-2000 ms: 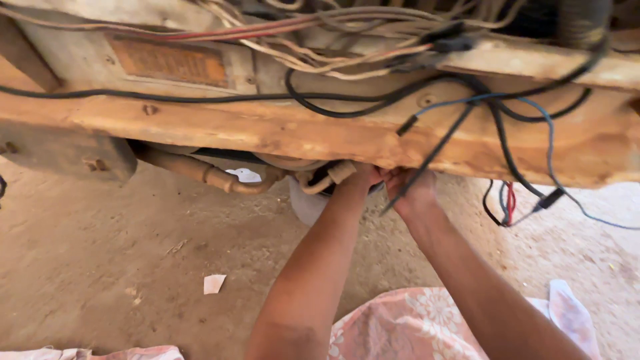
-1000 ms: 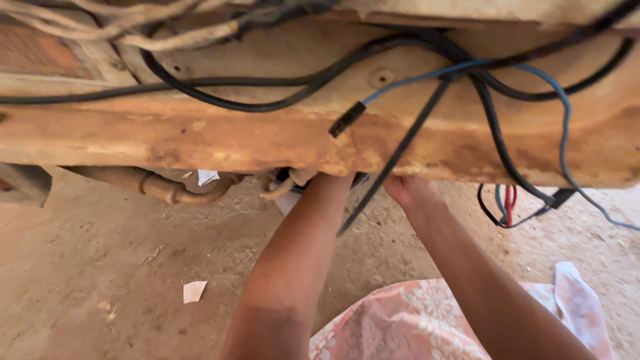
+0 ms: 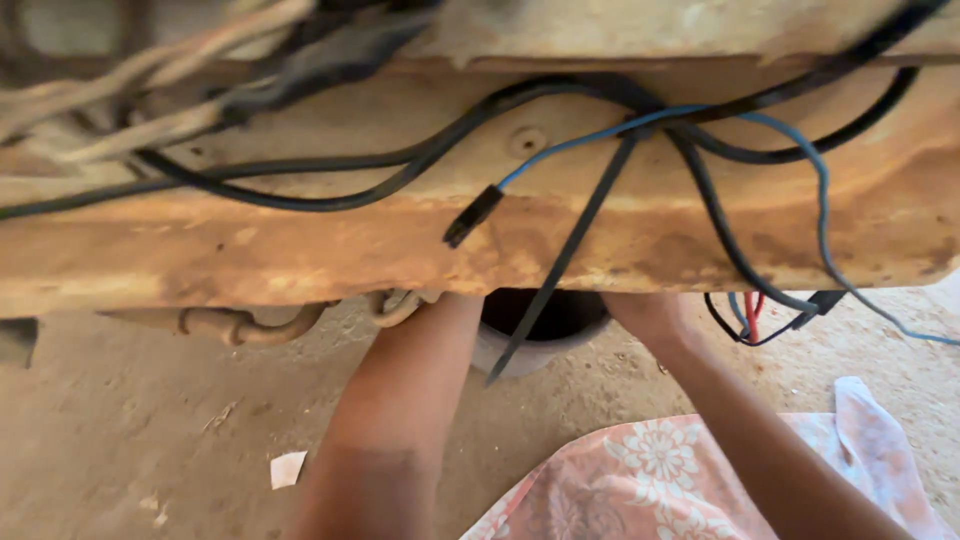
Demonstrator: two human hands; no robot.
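A dusty metal beam of a vehicle (image 3: 315,251) runs across the view. My left forearm reaches up behind its lower edge, and the left hand is hidden there. My right hand (image 3: 649,311) shows only at the wrist and back, with its fingers behind the same edge. Between the two arms, on the ground below, a round container with a dark inside (image 3: 540,330) is partly visible. A black cable tie tail (image 3: 562,259) hangs from the bundled black cables (image 3: 637,120) in front of it. A blue wire with a black connector (image 3: 474,216) lies against the beam.
Tan wires (image 3: 187,75) cross the upper left. A rusty pipe (image 3: 247,326) passes under the beam at left. Red, blue and black wires (image 3: 750,322) dangle at right. Pink floral cloth (image 3: 637,480) is at the bottom, and a white scrap (image 3: 287,469) lies on the dirt ground.
The view has moved closer to the beam. My hands have spread farther apart, and the dark opening of the container now shows between them.
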